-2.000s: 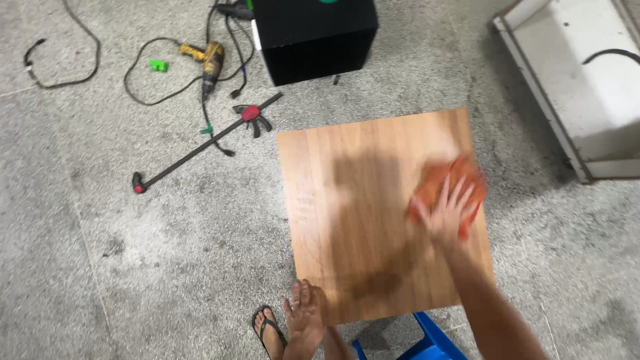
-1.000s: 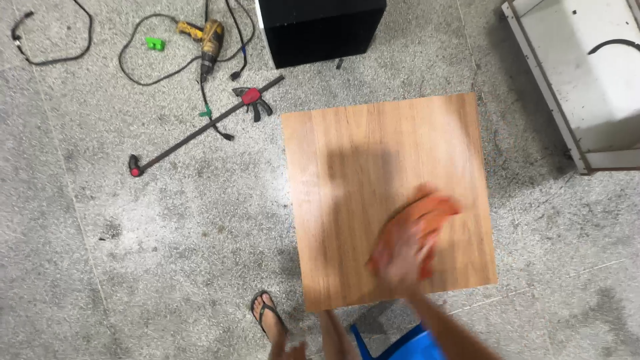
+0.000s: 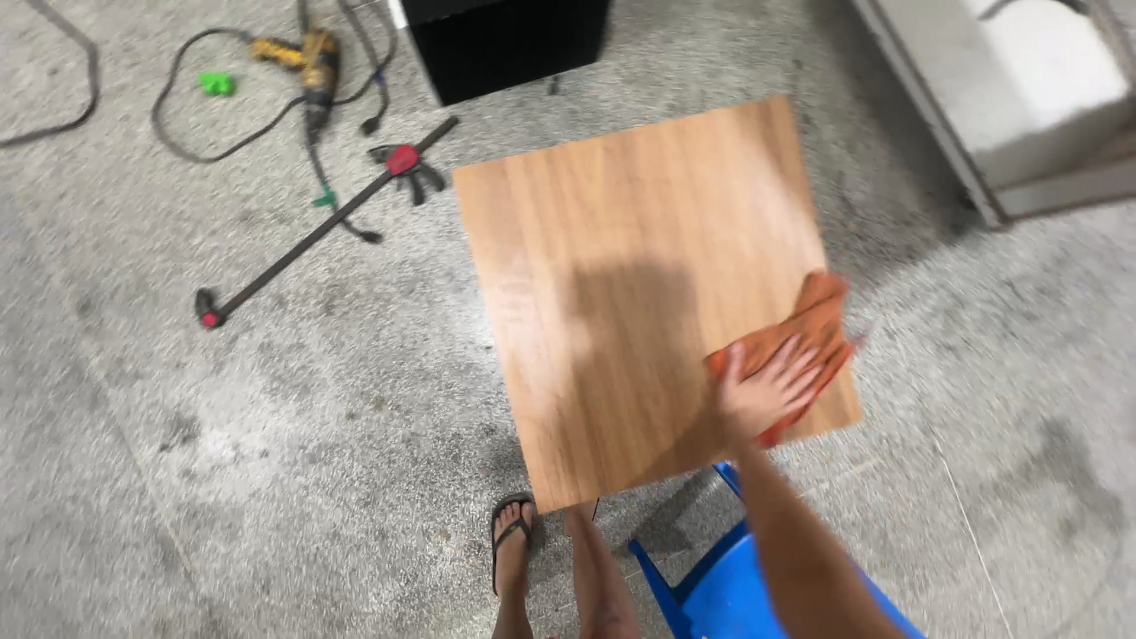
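Observation:
A square wood-grain panel [image 3: 621,231] lies flat in the middle of the head view, above the floor near my feet. My right hand [image 3: 770,390] presses an orange cloth [image 3: 812,324] against its lower right part, fingers spread over the fabric. One corner of the cloth hangs past the panel's right edge. The shadow of my head and arm falls across the wood. My left hand is out of view.
A bar clamp [image 3: 306,241], a corded drill [image 3: 319,71] and a green plastic piece [image 3: 216,84] lie on the floor at left. A black box [image 3: 510,49] stands behind the panel, a white cabinet carcass [image 3: 941,106] at right, a blue plastic chair [image 3: 728,586] below.
From the panel's lower middle, my right hand has moved with the cloth to the right edge. My left hand, at the panel's lower left corner two seconds ago, has left the view.

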